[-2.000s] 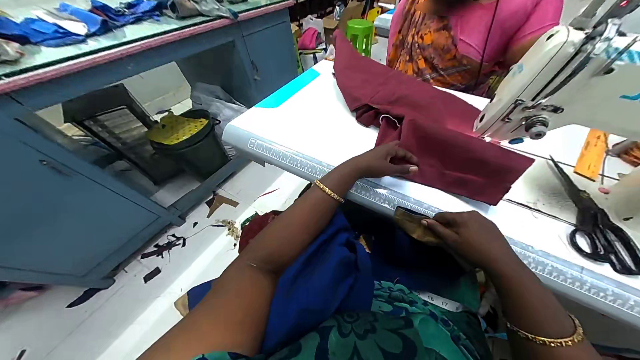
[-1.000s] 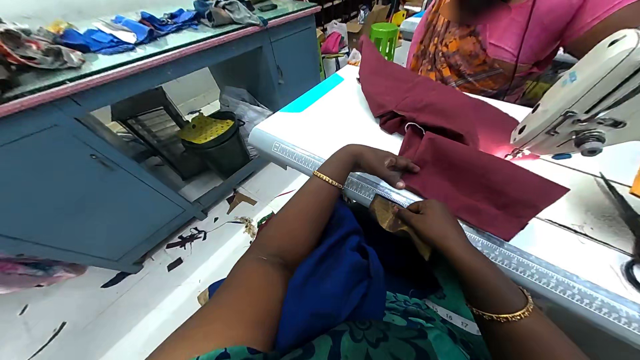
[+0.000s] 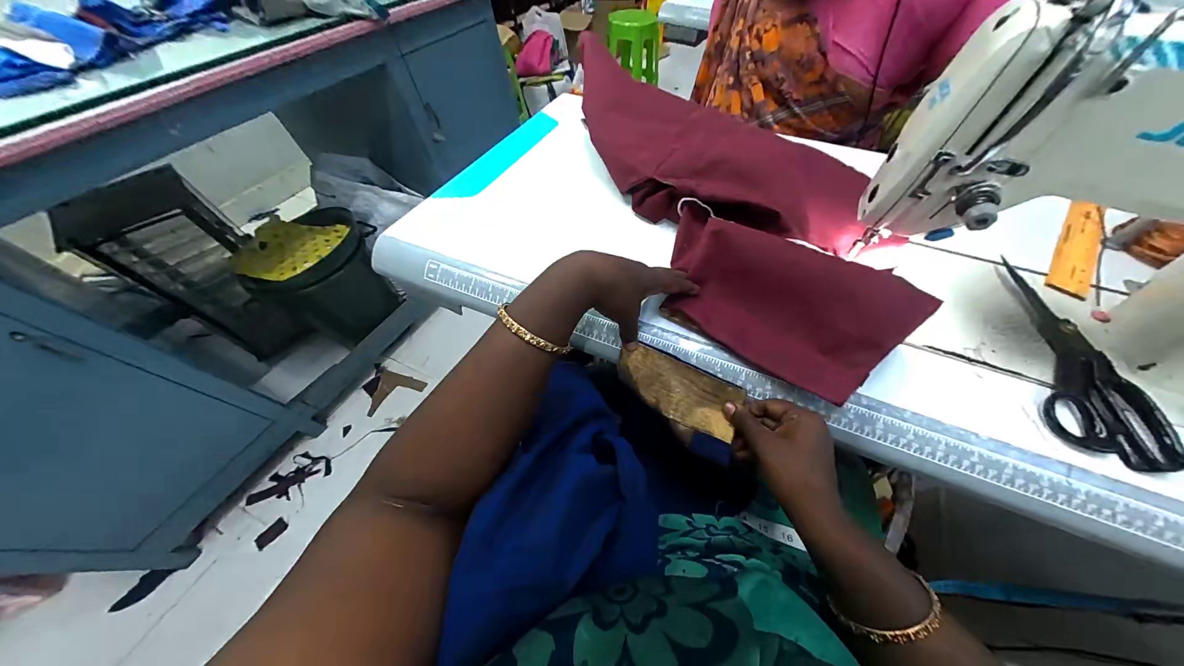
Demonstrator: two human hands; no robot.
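Maroon fabric (image 3: 786, 305) lies in folds over the white sewing table, part of it under the needle area of a sewing machine (image 3: 980, 139). My left hand (image 3: 620, 287) rests at the table's front edge, its fingertips at the fabric's near left corner, its thumb close to a brownish-gold strip of cloth (image 3: 684, 393). That strip hangs just below the edge, and my right hand (image 3: 782, 439) pinches its right end. Blue fabric (image 3: 555, 509) covers my lap. A tape measure (image 3: 775, 532) shows partly there.
Black scissors (image 3: 1091, 379) and a yellow-orange ruler (image 3: 1075, 250) lie right of the fabric. A person (image 3: 805, 65) is across the table. A dark bin (image 3: 333, 268) with yellow material stands under the blue-grey counter (image 3: 259, 102) at left. Dark cloth scraps (image 3: 291, 476) lie on the floor.
The brownish-gold strip, bunched at my right fingers a second ago, is now spread out between my hands. My right hand has moved away from my left.
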